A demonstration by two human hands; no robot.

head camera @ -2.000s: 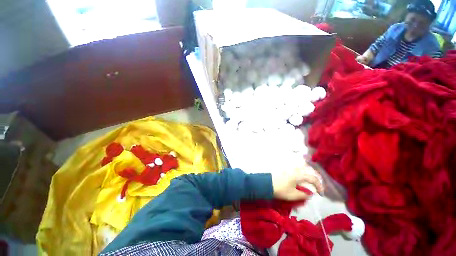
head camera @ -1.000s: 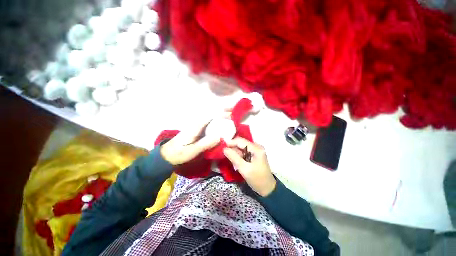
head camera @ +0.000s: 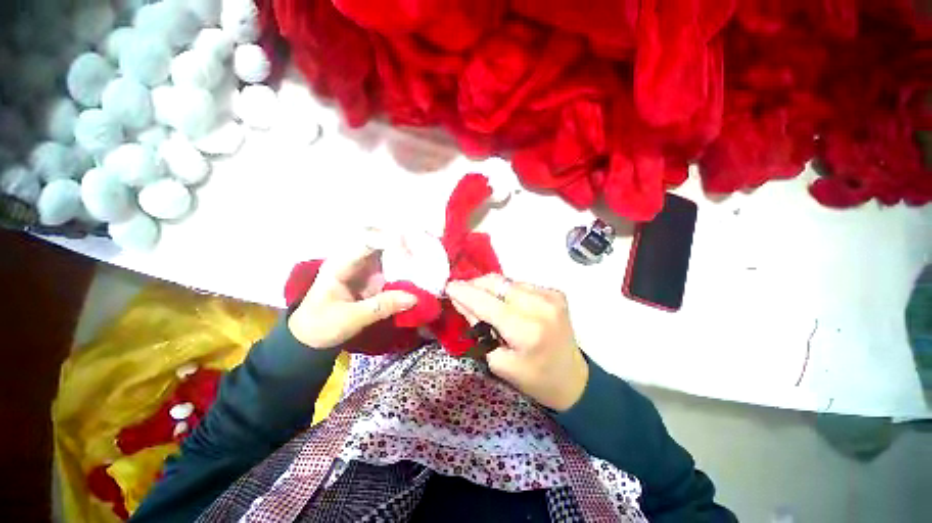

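Observation:
A red plush piece (head camera: 471, 257) lies at the table's front edge, with one narrow end pointing away and a white ball at its tip. My left hand (head camera: 342, 301) grips the red cloth and a white pom-pom (head camera: 414, 259) against it. My right hand (head camera: 531, 332) has its thumb and fingers pinched at the cloth beside the pom-pom. A small dark object (head camera: 483, 334) shows in the right palm, perhaps snips. No needle can be made out.
White pom-poms (head camera: 131, 163) spill across the table's left side. A heap of red plush (head camera: 572, 92) covers the far side. A wristwatch-like gadget (head camera: 591, 241) and a smartphone (head camera: 661, 252) lie right. A yellow sack (head camera: 87, 383) is at lower left.
The view has swung from the carton and sack to the table and lap. Since one second ago, my left fingers have shifted on the cloth, showing more red below the pom-pom. Both hands remain close together.

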